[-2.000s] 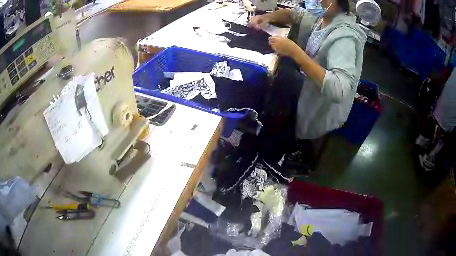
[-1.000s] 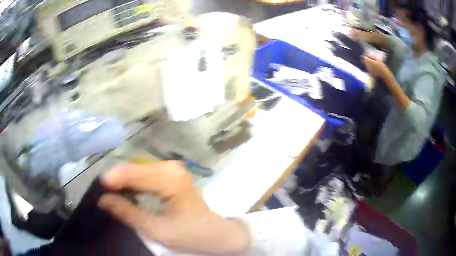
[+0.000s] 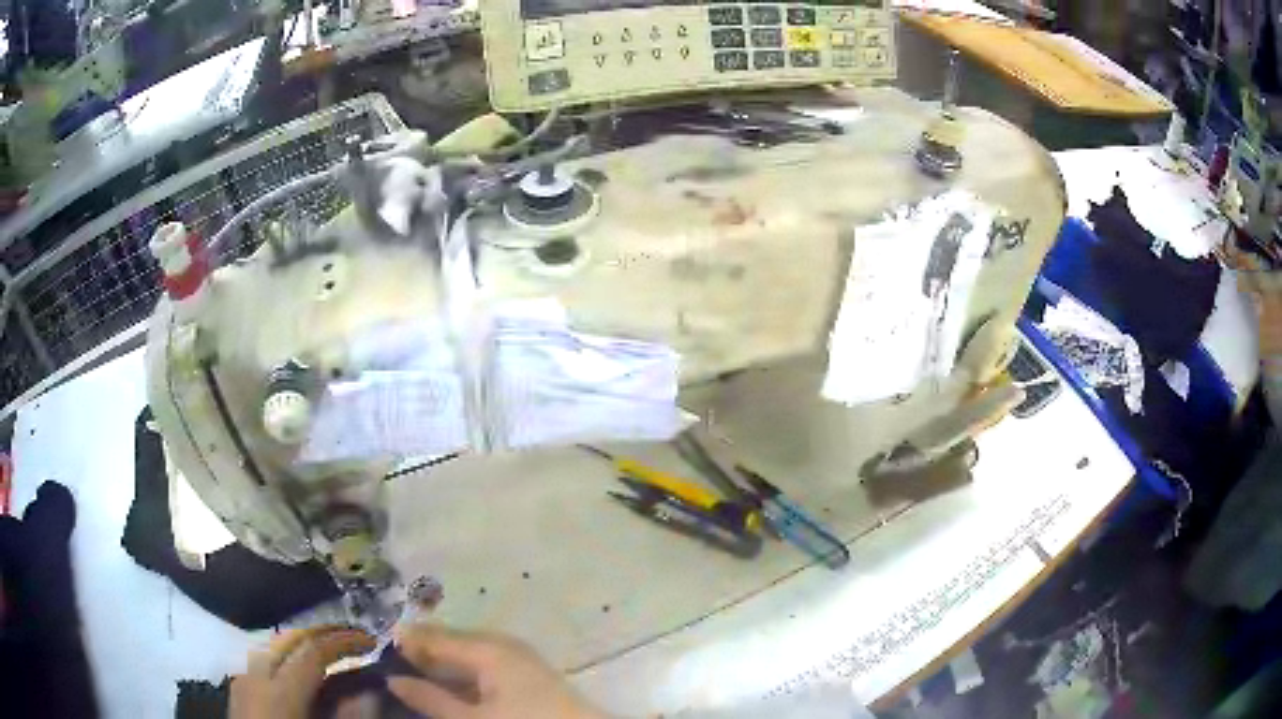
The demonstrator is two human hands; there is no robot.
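The cream sewing machine [image 3: 731,281] fills the middle of the view. My left hand [image 3: 298,677] and my right hand [image 3: 471,674] are close together at the bottom, just below the presser foot and needle area [image 3: 368,590]. Both hold a dark fabric piece [image 3: 363,683] between them, mostly hidden by the fingers. More dark fabric [image 3: 232,583] lies on the table left of the machine head. Yellow-handled snips [image 3: 675,492] and a blue-green tool [image 3: 801,523] lie on the machine bed.
Folded papers [image 3: 577,386] are tied to the machine arm, and a paper label [image 3: 900,302] hangs at its right end. A control panel [image 3: 689,49] stands above. A blue bin [image 3: 1076,267] and part of a person [image 3: 1248,520] are at the right. A wire-mesh rack [image 3: 281,183] stands behind.
The view has swung left from the other worker to the machine head. My right hand, out of view at first, then carrying dark cloth, is now at the needle beside my left hand.
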